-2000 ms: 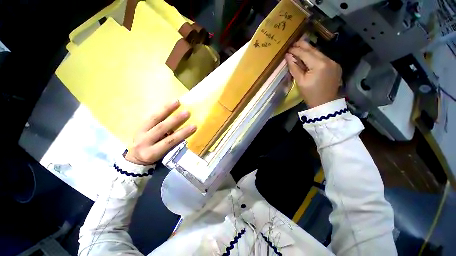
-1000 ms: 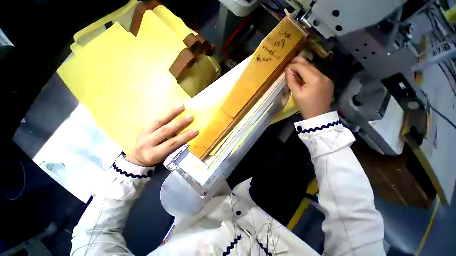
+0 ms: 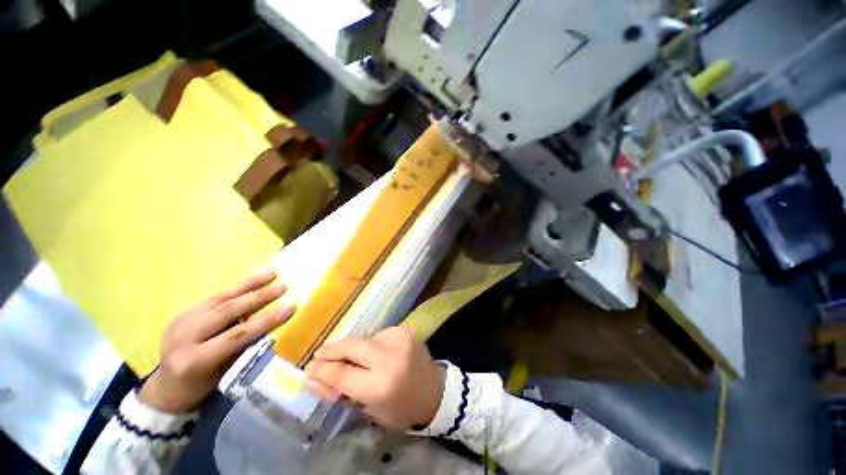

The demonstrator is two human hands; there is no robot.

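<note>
The amber sewing template (image 3: 371, 249) with black handwriting lies along the pale clamp arm (image 3: 288, 394), its dark slot running lengthwise. My left hand (image 3: 218, 339) lies with fingers spread on the yellow and white material at the template's left edge, near its close end. My right hand (image 3: 378, 378) is at the near end of the arm, right of the slot, fingertips together and pressed down; whether they pinch the fabric edge is unclear. A yellow piece (image 3: 459, 295) hangs out to the right of the arm, beyond my right hand.
A stack of yellow pieces (image 3: 139, 213) with brown ends lies at the left over a white sheet (image 3: 51, 357). The white machine head (image 3: 547, 74) stands over the template's far end. A black-framed control screen (image 3: 793, 218) is at the right.
My right hand has moved from the template's far end to its near end. The yellow piece now shows more on the right. The view has shifted, showing more of the machine and the screen.
</note>
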